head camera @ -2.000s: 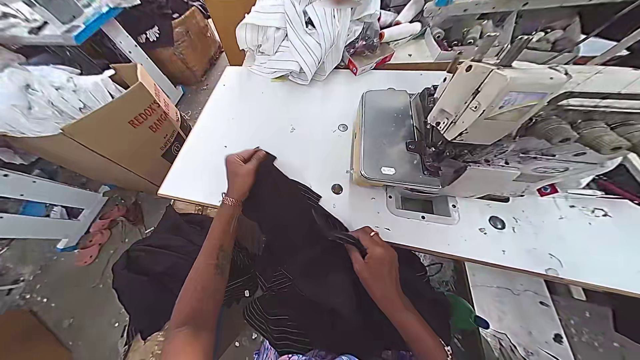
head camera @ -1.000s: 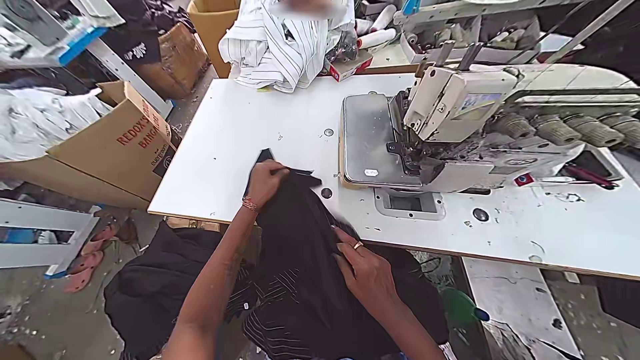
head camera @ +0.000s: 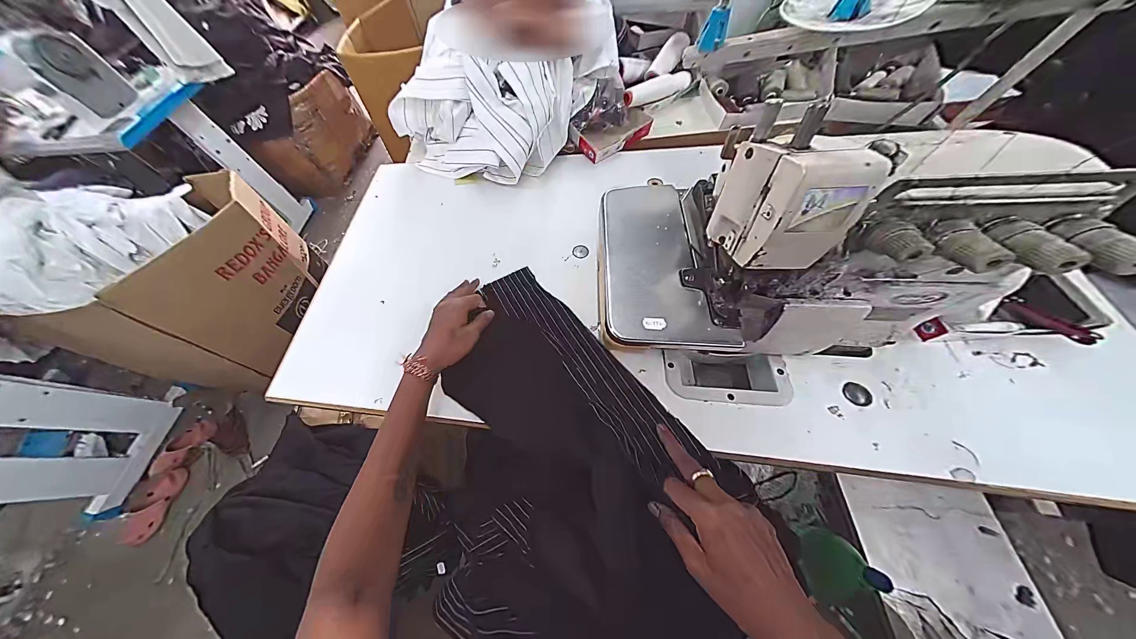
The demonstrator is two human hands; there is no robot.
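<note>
A black cloth piece with a pinstriped edge (head camera: pixel 550 382) lies over the front edge of the white sewing table (head camera: pixel 497 231) and hangs down toward my lap. My left hand (head camera: pixel 455 327) grips its far left corner between thumb and fingers. Lower on the striped strip rests my right hand (head camera: pixel 710 524), fingers spread, index finger along the stripes; it wears a ring. To the right stands an overlock-type sewing machine (head camera: pixel 790 204) with a metal plate (head camera: pixel 652 266); the cloth reaches close to the plate's near left corner. More black striped cloth hangs below.
White striped garments (head camera: pixel 497 98) are heaped at the table's back, beside a small red box (head camera: pixel 614 135) and thread spools (head camera: pixel 658 89). A cardboard box (head camera: pixel 195 275) of white cloth stands left. A person's blurred part shows at the top. A green bottle (head camera: pixel 830 564) is below right.
The cloth's far end, folded and narrow a second ago, now lies spread with its pinstriped strip showing. My left hand has moved to its left corner.
</note>
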